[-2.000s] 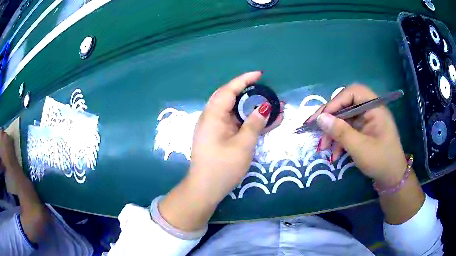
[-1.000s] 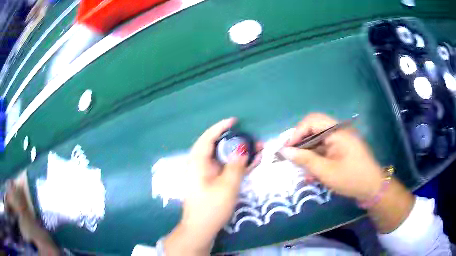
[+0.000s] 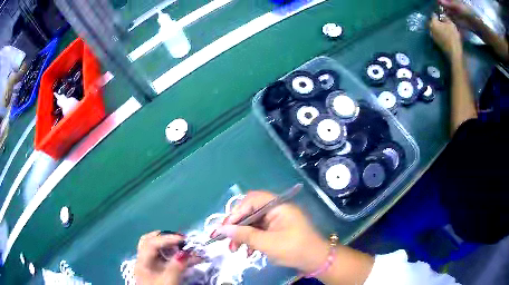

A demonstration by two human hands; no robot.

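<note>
My left hand [image 3: 162,259] is at the lower edge, partly cut off, and holds a black round part [image 3: 172,240] that its fingers mostly cover. My right hand [image 3: 273,231] holds slim metal tweezers [image 3: 262,212], their tip close to the round part. Whether an arc is at the tip cannot be told. A glaring white sticker sheet [image 3: 226,266] with arc stickers along its edges lies under and between my hands. A clear plastic tray [image 3: 416,150] full of black discs with white centres stands ahead, right of my hands.
Discs [image 3: 177,131] sit spaced on the green belt. Beyond are a red-orange bin [image 3: 70,100], a blue bin [image 3: 33,78] and a white squeeze bottle [image 3: 174,38]. A heap of discs [image 3: 404,88] lies past the tray, near another person's arms [image 3: 462,83]. Another sticker sheet [image 3: 61,276] is at lower left.
The view has swung right, so my hands, round part and sheet show lower and further left. The whole tray, the loose disc heap and the neighbour's arms have come into view.
</note>
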